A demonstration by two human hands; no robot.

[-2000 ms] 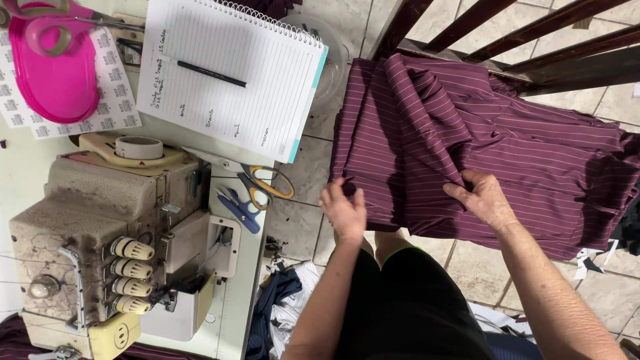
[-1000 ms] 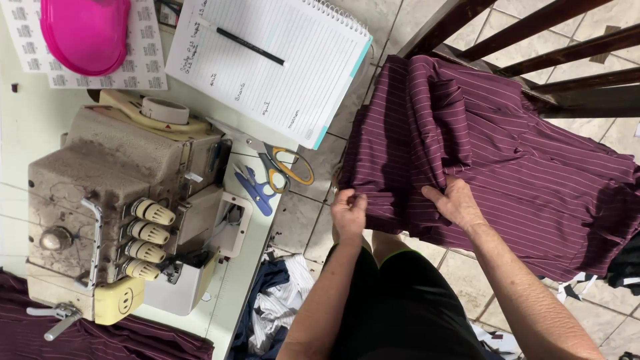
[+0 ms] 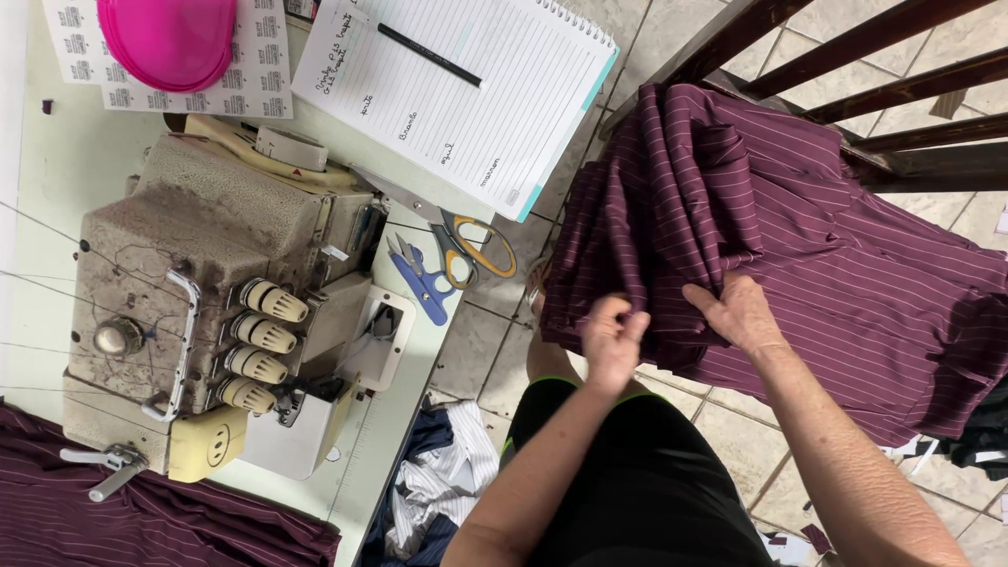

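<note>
Maroon pinstriped fabric [image 3: 819, 291] lies in layers over a dark wooden slatted piece at the right. My left hand [image 3: 614, 342] is at its near left edge, fingers curled on a fold of the cloth. With thumb and fingers, my right hand [image 3: 736, 311] grips a raised, bunched fold farther right. The underside of the pile and the tips of some fingers are hidden.
An overlock sewing machine [image 3: 189, 260] stands on the pale table at left, beside orange-and-grey scissors [image 3: 472, 248], blue thread snips [image 3: 421, 279] and a spiral notebook [image 3: 465, 102] bearing a black pen [image 3: 429, 55]. Wooden slats [image 3: 874, 87] border the cloth. Scraps [image 3: 441, 480] lie below.
The view has shifted a little. The fold between my hands has been pulled up and bunched differently. Both hands remain at the cloth's near edge.
</note>
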